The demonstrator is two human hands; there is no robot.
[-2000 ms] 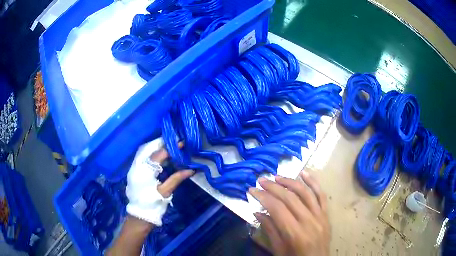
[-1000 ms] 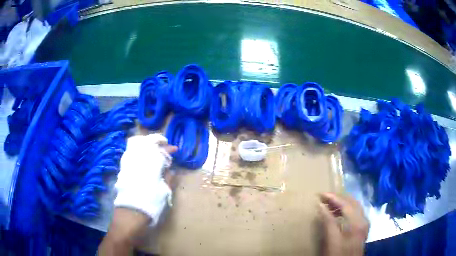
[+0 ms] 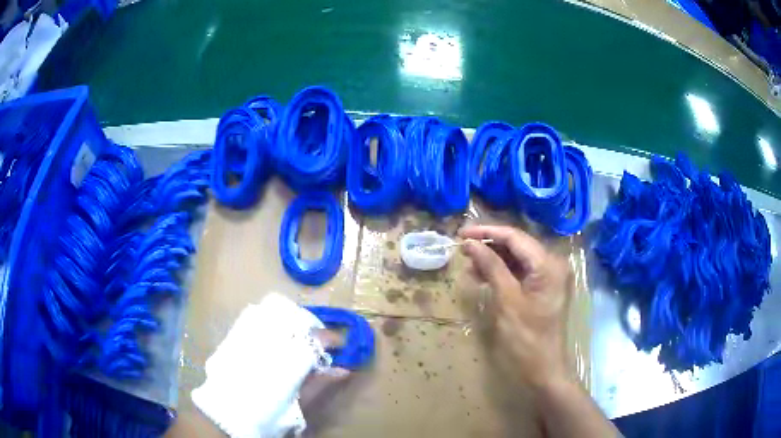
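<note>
My left hand [image 3: 278, 364], in a white knit glove with bare fingertips, holds a blue oval ring [image 3: 349, 338] low over the cardboard sheet [image 3: 428, 376]. The glove hides part of the ring. My bare right hand [image 3: 522, 295] pinches a thin pale applicator stick [image 3: 462, 243] between thumb and forefinger. The stick's far end is in the small white cup [image 3: 426, 251] at the middle of the cardboard. Another blue oval ring bundle [image 3: 312, 238] lies just behind my left hand.
Upright bundles of oval rings [image 3: 409, 164] line the cardboard's back edge. Wavy strips [image 3: 685, 257] are heaped at right. Ringed strips [image 3: 146, 265] lie at left beside a blue bin [image 3: 64, 184]. The green conveyor belt [image 3: 342, 56] runs behind.
My hands left the ringed strips at left as the view turned to the cardboard. My left hand has since taken a ring from near the bundles; my right hand moved to the cup and took the stick.
</note>
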